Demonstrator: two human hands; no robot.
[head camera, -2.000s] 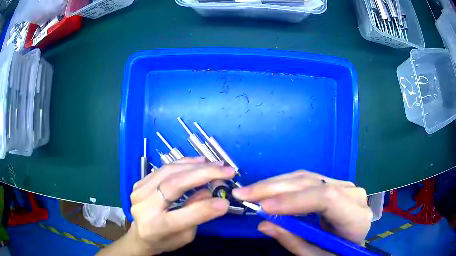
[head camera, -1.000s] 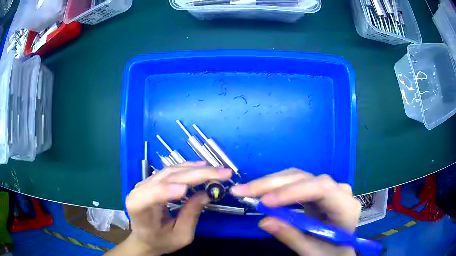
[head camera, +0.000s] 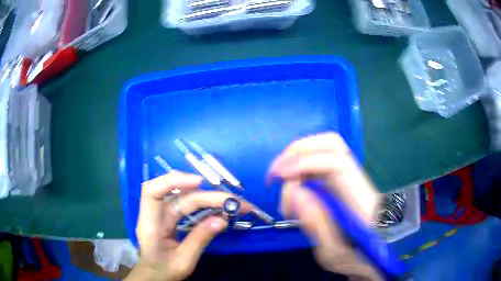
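Note:
My left hand (head camera: 176, 225) holds a shafted cylinder (head camera: 231, 206) between thumb and fingers, its dark-ringed round end facing the camera. More metal pieces show by its fingers, too blurred to separate. My right hand (head camera: 329, 197) is blurred and grips the blue-handled trimming knife (head camera: 357, 230) to the right, apart from the cylinder; the blade tip cannot be made out. Several shafted cylinders (head camera: 211, 164) lie at the left and front of the blue work tray (head camera: 241, 121), partly hidden by my left hand.
A lined parts box (head camera: 239, 24) stands behind the tray. A bulk parts box (head camera: 393, 24) and small open box (head camera: 447, 82) stand right. Stacked clear boxes (head camera: 27, 142) and a red bin (head camera: 52, 67) are left. A lower parts container (head camera: 406, 217) is below the bench edge.
My right hand has moved up and away from the held cylinder, with the knife turned more steeply. The view has shifted, showing more of the lower container.

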